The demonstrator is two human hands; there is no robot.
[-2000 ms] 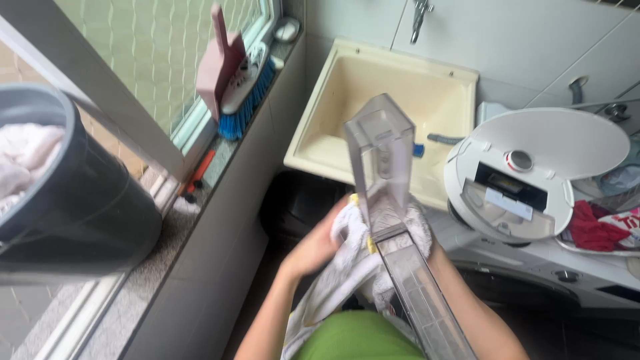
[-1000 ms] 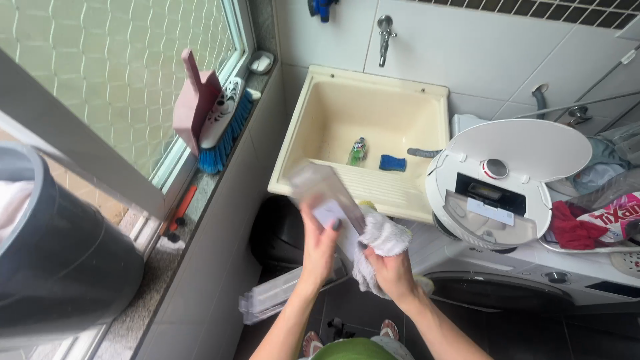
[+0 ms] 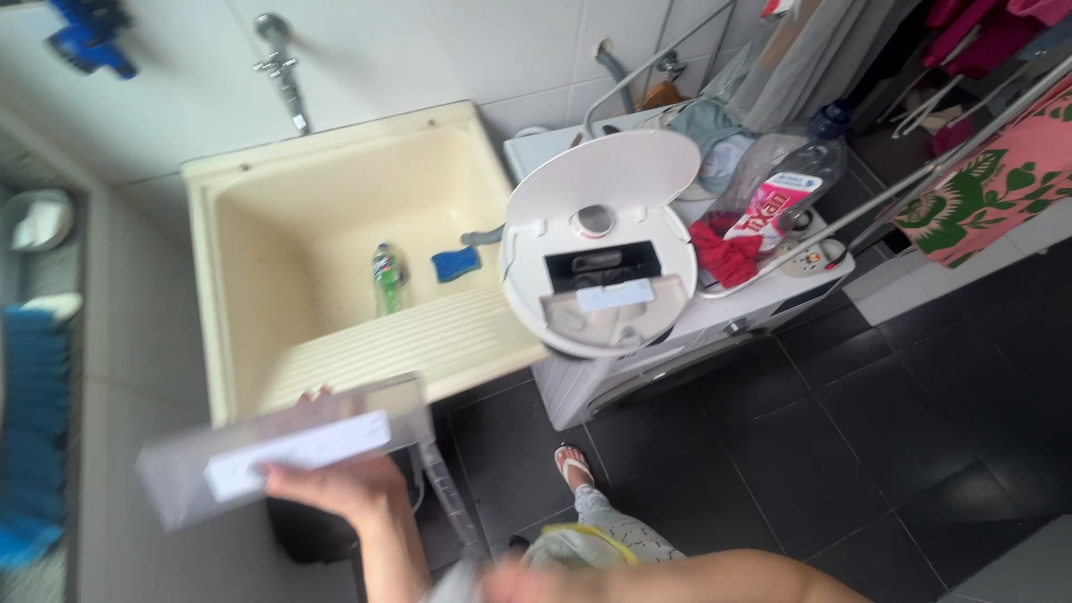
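My left hand (image 3: 343, 486) grips a translucent plastic bin (image 3: 285, 448) with a white label strip, held over the front left corner of the laundry sink. A hinged clear plastic part (image 3: 452, 494) hangs from the bin's right end. My right hand (image 3: 523, 582), blurred at the bottom edge, is on a light cloth (image 3: 456, 582); its fingers are partly out of view. A greyish cloth with a yellow edge (image 3: 586, 544) lies near my right forearm. The white robot vacuum (image 3: 523, 276) sits with its lid up on the washing machine, right of the sink.
The cream laundry sink (image 3: 197, 276) holds a green bottle (image 3: 387, 280) and a blue sponge (image 3: 456, 264). A tap (image 3: 283, 75) is above it. On the washing machine (image 3: 578, 385) are a red cloth (image 3: 729, 255) and a plastic bottle (image 3: 775, 201). A blue brush (image 3: 33, 435) stands at left.
My left hand has moved the bin left, away from my right hand, which is now low at the bottom edge with cloth. The view has swung right.
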